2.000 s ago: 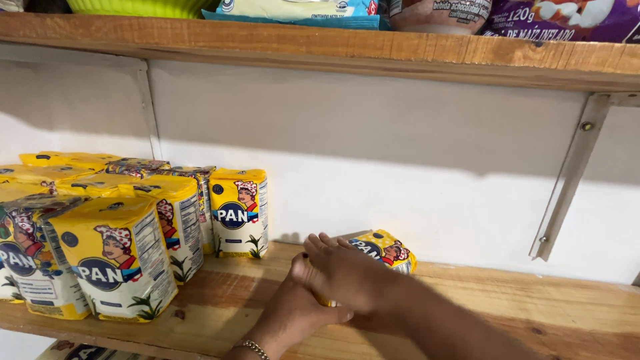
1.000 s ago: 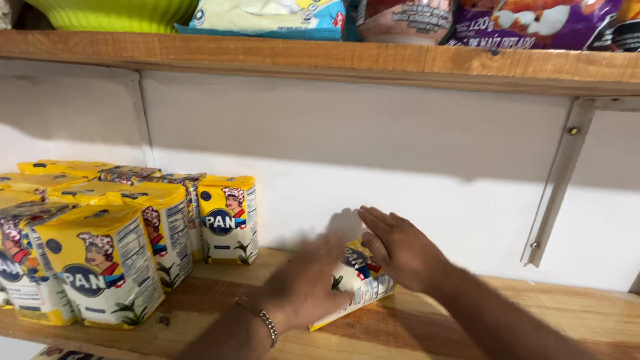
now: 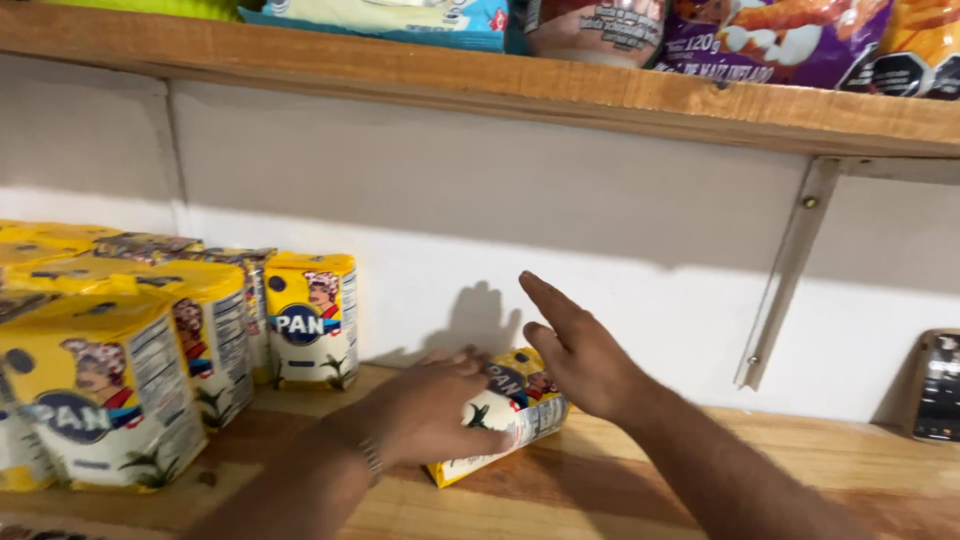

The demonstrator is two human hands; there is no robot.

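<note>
A yellow and white PAN flour package lies on its broad side on the wooden shelf, tilted at an angle. My left hand, with a chain bracelet at the wrist, rests on its left end, fingers spread over it and the thumb along the near side. At the package's upper right end is my right hand, raised with its fingers extended; whether it touches the package is not clear. An upright PAN package stands to the left, near the wall.
Several more PAN packages stand in rows at the left of the lower shelf. An upper shelf holds snack bags. A metal bracket is on the wall, and a phone-like dark object leans at the right.
My hands were close together over the package two seconds ago and are now apart. The right hand is raised at the package's right end, and more of its printed face shows.
</note>
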